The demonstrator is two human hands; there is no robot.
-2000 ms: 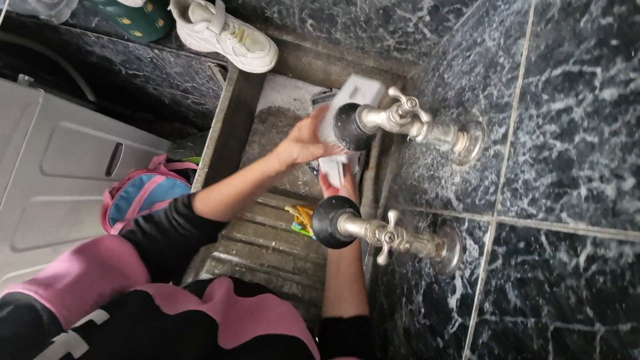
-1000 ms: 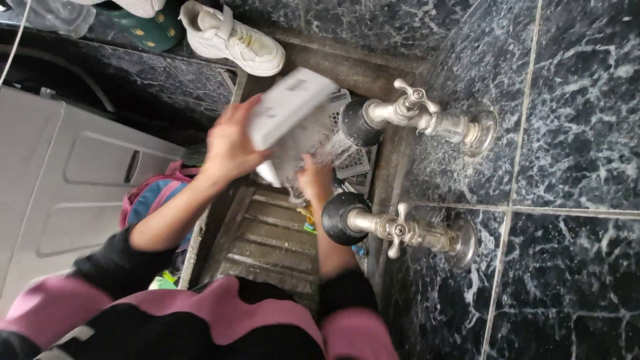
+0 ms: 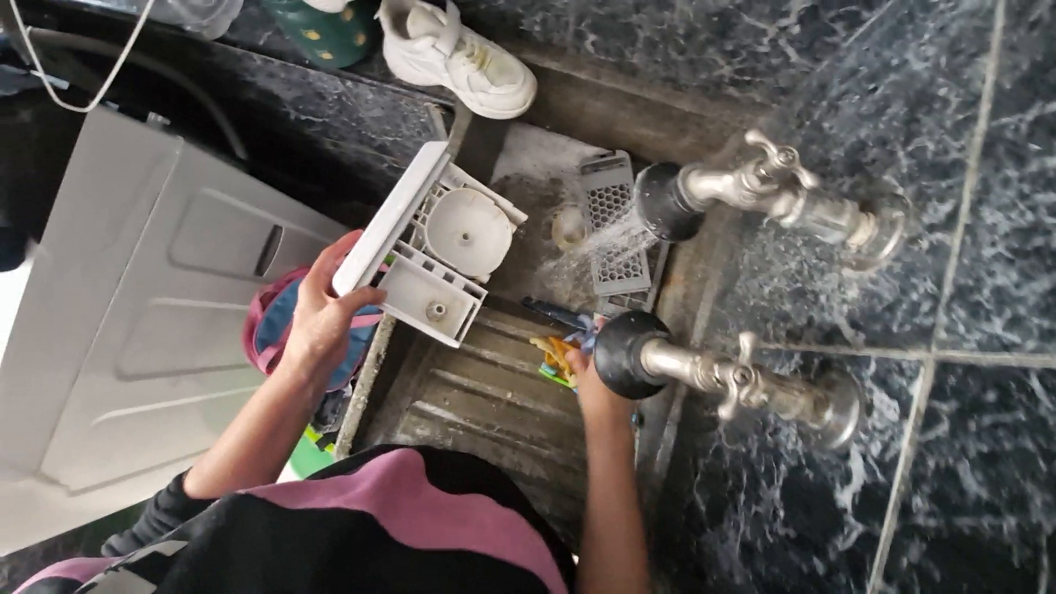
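My left hand (image 3: 326, 309) grips a white plastic drawer (image 3: 392, 219), likely a detergent drawer, by its front panel over the left side of the sink. The drawer has a round compartment and a rectangular one. My right hand (image 3: 598, 384) reaches to a small heap of yellow, purple and green items (image 3: 559, 356) on the ribbed slope; the lower tap hides part of it, so its grasp is unclear. A dark-handled object (image 3: 554, 312) lies beside the heap. Water runs from the upper tap (image 3: 738, 186) onto a grey plastic grille (image 3: 610, 223) in the basin.
The lower tap (image 3: 701, 367) juts over the sink's ribbed slope (image 3: 462, 412). A white shoe (image 3: 462, 62) rests at the far rim, near a green patterned container (image 3: 326, 33). To the left stand a white appliance (image 3: 206, 289) and a pink and blue bag (image 3: 285, 322).
The white drawer has moved left, out of the running water. My right hand has gone from the water down to the colored items. The grille in the basin is more plainly visible.
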